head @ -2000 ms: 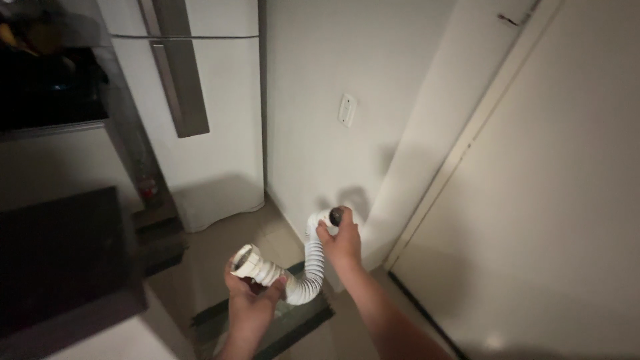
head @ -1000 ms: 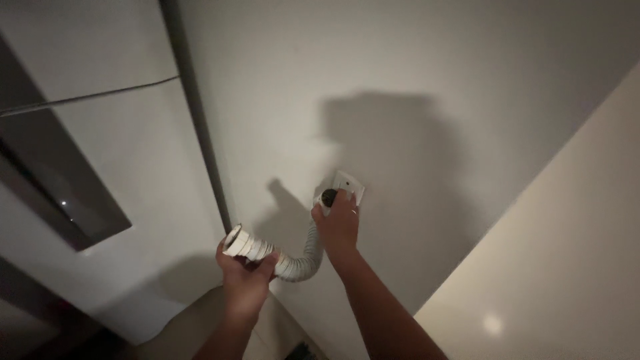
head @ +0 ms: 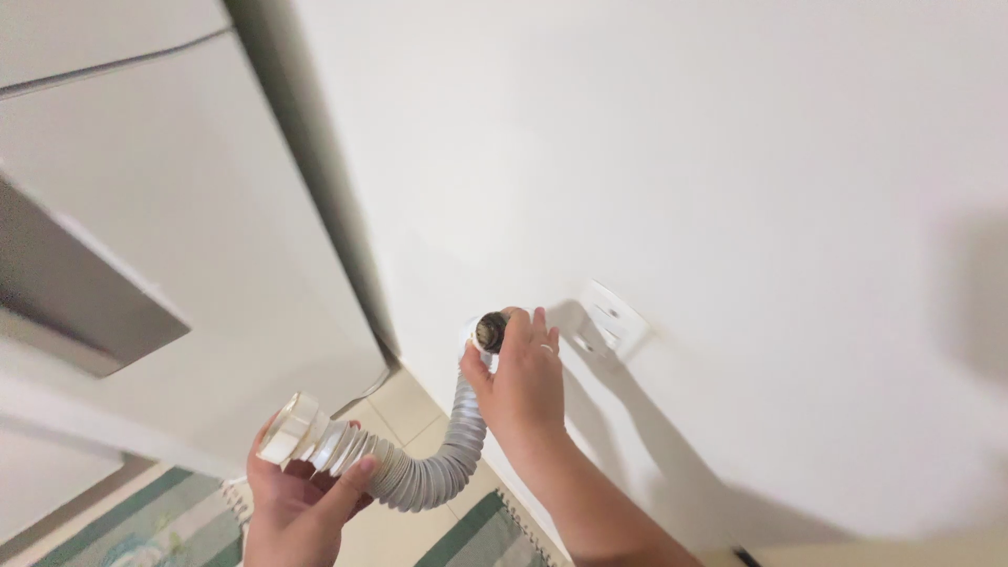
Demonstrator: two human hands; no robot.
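Note:
A white corrugated plastic drain hose (head: 429,480) bends in a U between my two hands. My left hand (head: 303,496) grips its lower left end, just behind a wide white threaded collar (head: 291,429) whose opening faces up and left. My right hand (head: 524,374), with a ring on one finger, is closed around the other end. The opening there (head: 491,332) looks dark and dirty inside. Part of that end is hidden behind my right fingers.
A white wall with a socket plate (head: 614,319) stands just right of my right hand. A white refrigerator (head: 181,236) with a grey handle (head: 79,276) is on the left. Striped green rugs (head: 157,524) lie on the tiled floor below.
The view has swung, and the door and dark appliances seen at first are out of frame. The picture is brighter. Both hands still hold the hose ends.

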